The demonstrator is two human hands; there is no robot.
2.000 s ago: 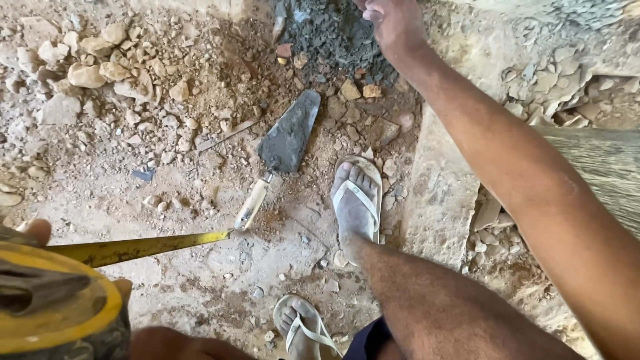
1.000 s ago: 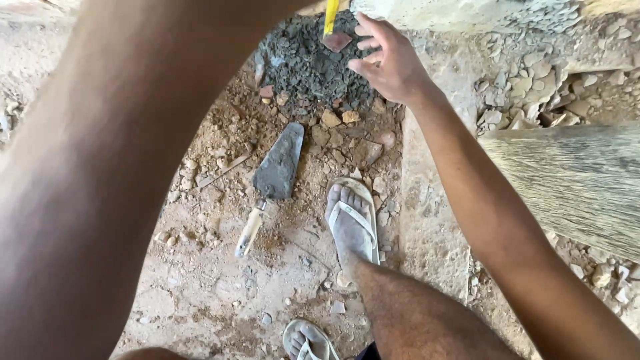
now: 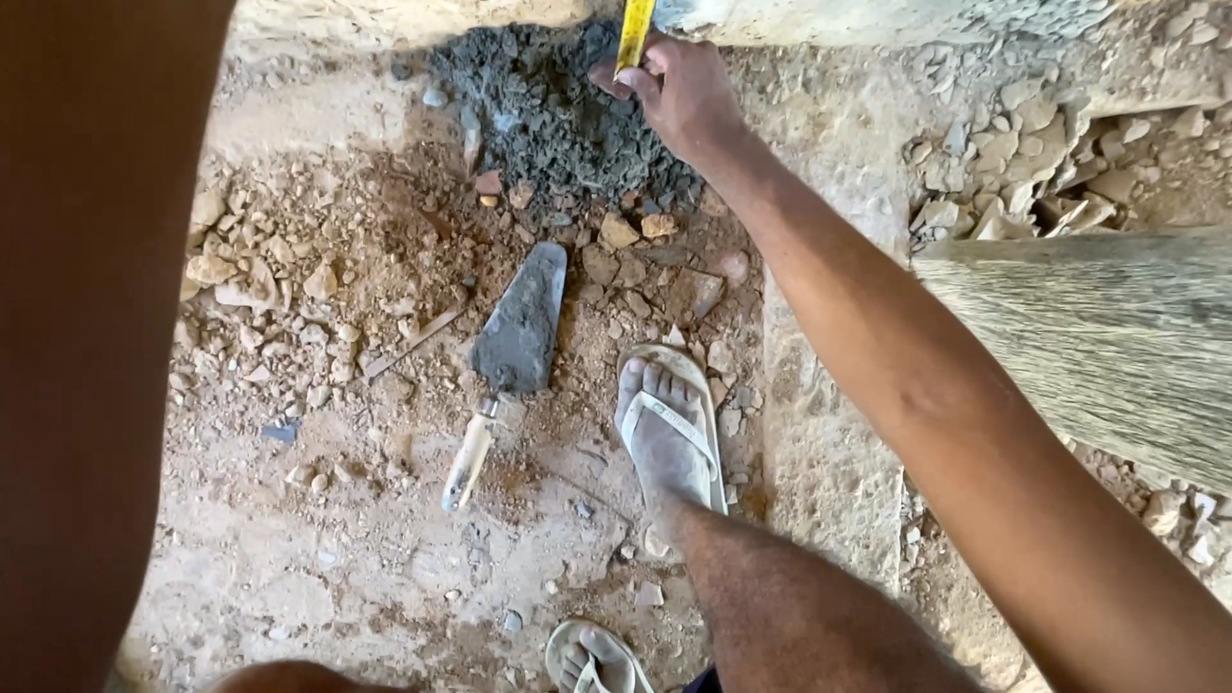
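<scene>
At the top of the head view, my right hand point(image 3: 688, 94) pinches the end of a yellow tape measure blade point(image 3: 635, 37) between thumb and fingers. It is over a heap of wet grey mortar point(image 3: 553, 115) that lies against the base of the wall. My left hand is out of view; only the left arm shows, raised along the left edge. The tape's case is not visible. A mortar-coated trowel point(image 3: 523, 322) with a pale handle lies on the rubble below the heap, touched by neither hand.
My sandalled foot point(image 3: 669, 433) stands right of the trowel, with the other sandalled foot point(image 3: 592, 659) at the bottom edge. Loose stones point(image 3: 279, 260) are scattered at left. A grey, streaked board-like piece point(image 3: 1088, 337) and broken flakes point(image 3: 1020, 164) lie at right, beyond a pale slab edge point(image 3: 828, 423).
My left arm has risen across the left side, and the tape case seen low at left is out of view. My right hand, open before, has closed on the tape's end.
</scene>
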